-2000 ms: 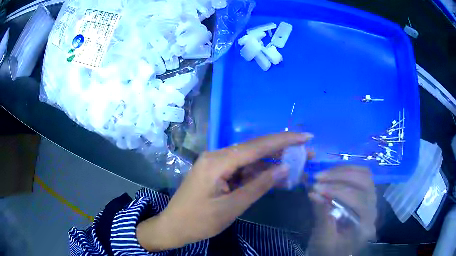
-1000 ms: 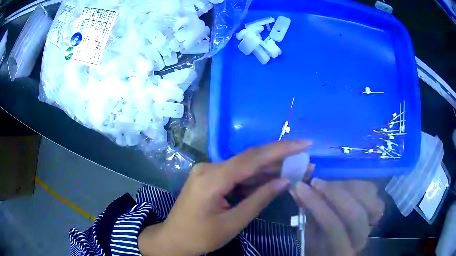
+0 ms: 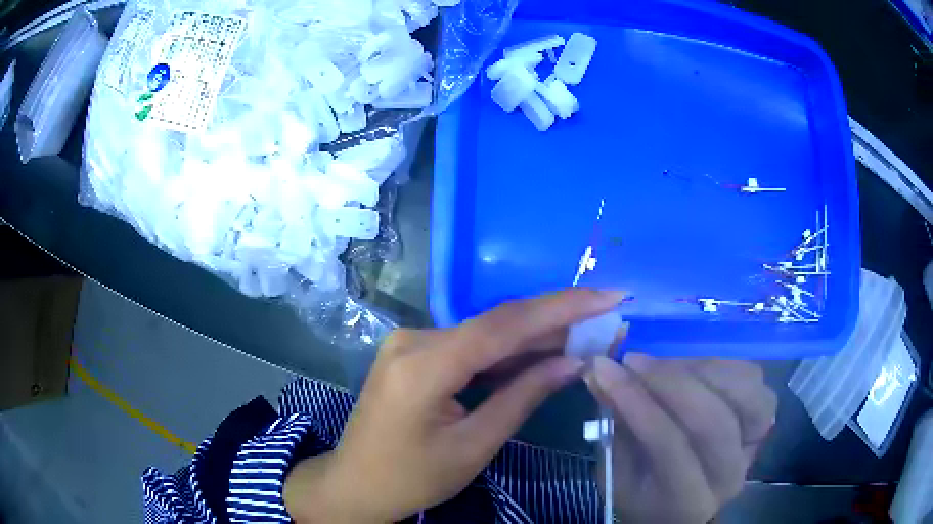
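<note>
My left hand (image 3: 440, 394) holds a white plastic housing (image 3: 595, 336) between thumb and fingers at the front edge of the blue tray (image 3: 442, 225). My right hand (image 3: 685, 425) touches the housing's lower side with its fingertips and pinches a thin stem (image 3: 608, 471) that hangs down below it. A small white collar (image 3: 592, 429) shows on the stem. Whether the stem's upper end is inside the housing is hidden by the fingers. Several housings (image 3: 542, 82) lie in the tray's back left. Several thin stems (image 3: 798, 281) lie at its right.
A clear bag of housings (image 3: 235, 154) with a printed label stands left of the tray. A clear plastic pack (image 3: 67, 87) lies at far left, another (image 3: 854, 353) at the tray's right. A cardboard box (image 3: 39, 343) and a yellow line are on the floor at lower left.
My right hand has turned and moved up to the housing, so the stem now hangs straight down. My left hand still holds the housing, now tilted differently and slightly further left.
</note>
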